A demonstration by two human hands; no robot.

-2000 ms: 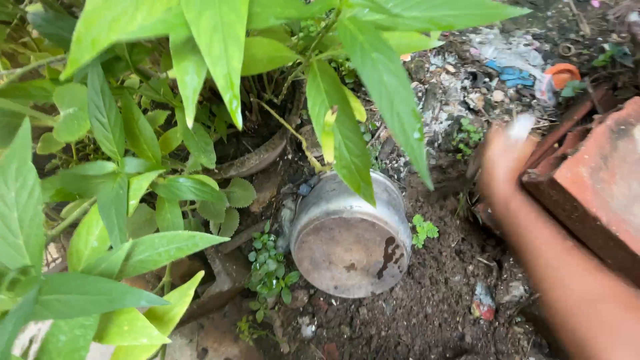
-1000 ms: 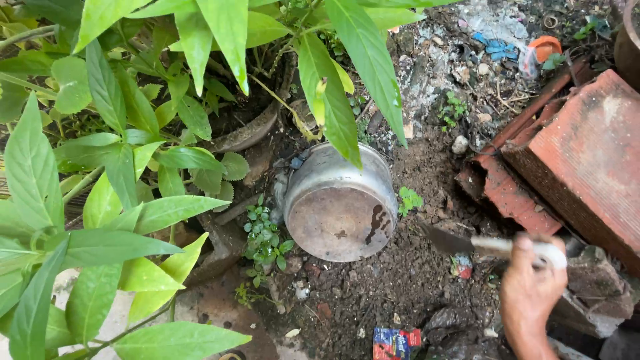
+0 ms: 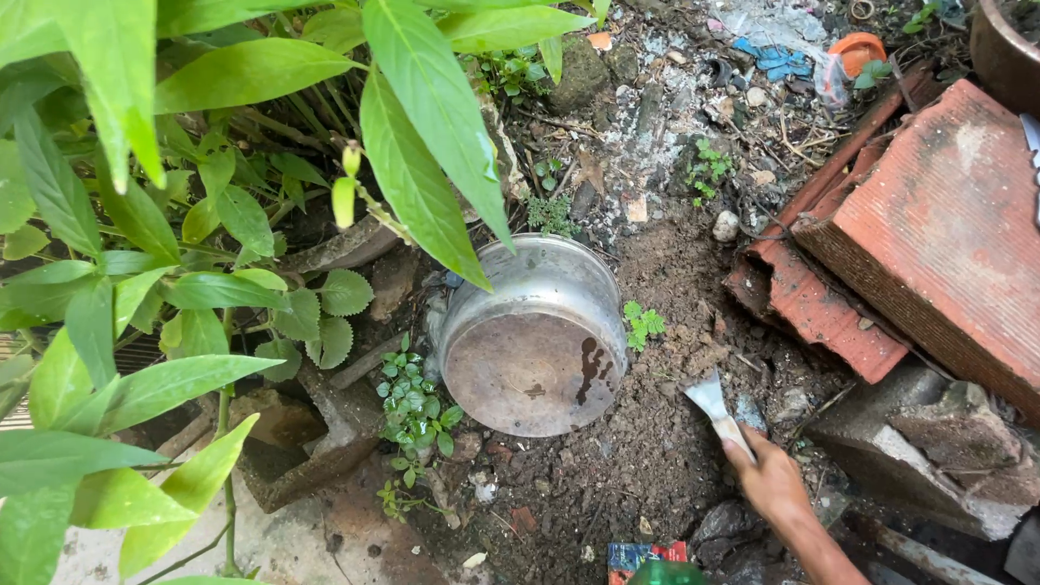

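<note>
My right hand point(image 3: 768, 475) grips the pale handle of a putty knife or scraper point(image 3: 708, 396), whose metal blade points up and left at the dark soil point(image 3: 626, 471). Left of the blade an upturned metal pot point(image 3: 520, 374) lies with its stained base showing and wet marks on it. A small green seedling point(image 3: 643, 325) grows between the pot and the blade. My left hand is out of the frame. At the bottom edge a green translucent object point(image 3: 668, 573) partly covers a printed packet point(image 3: 630, 556).
Leafy plants point(image 3: 187, 292) crowd the left side, above a broken concrete block point(image 3: 325, 439). Red clay blocks point(image 3: 934, 219) and concrete rubble point(image 3: 926, 447) stand at the right. An orange plastic piece point(image 3: 857, 54) and blue scrap point(image 3: 776, 59) lie at the top right.
My right hand has come down from beside the clay blocks, and the scraper's blade has turned from pointing left to up and left. The green object has appeared at the bottom edge.
</note>
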